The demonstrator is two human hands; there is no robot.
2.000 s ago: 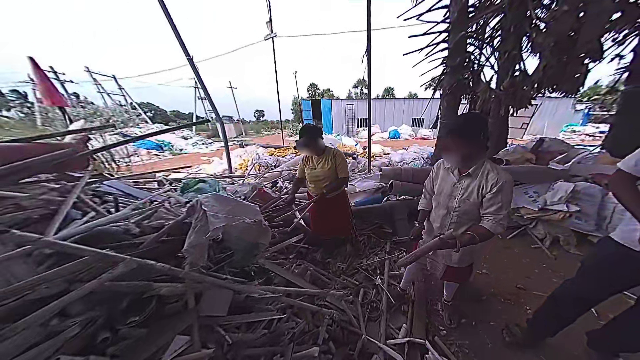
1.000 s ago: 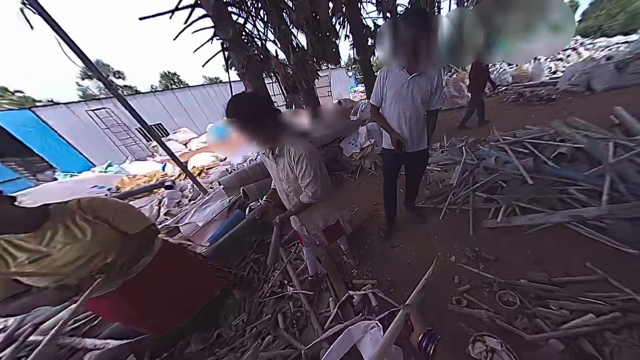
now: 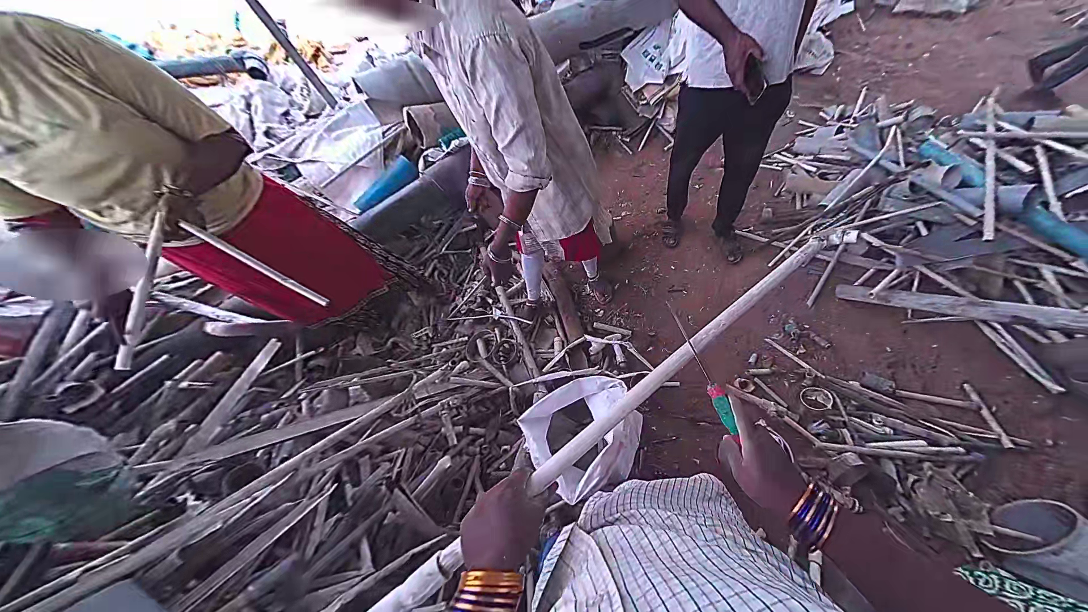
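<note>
My left hand, with bangles at the wrist, grips a long pale pipe that slants from the bottom centre up to the right. In my right hand is a thin-bladed tool with a green and red handle, its narrow blade pointing up and left, just beside the pipe. Beneath the pipe, an open white sack stands between my hands, its mouth partly crossed by the pipe.
Scrap pipes and sticks heap up on the left. Another scrap pile lies at the right. One person in a red skirt bends at left; a second stoops ahead; a third in dark trousers stands beyond. A large pipe piece lies lower right.
The view has swung right and down. The long pipe and my left hand have come into sight. The stooping person ahead now reaches lower toward the heap.
</note>
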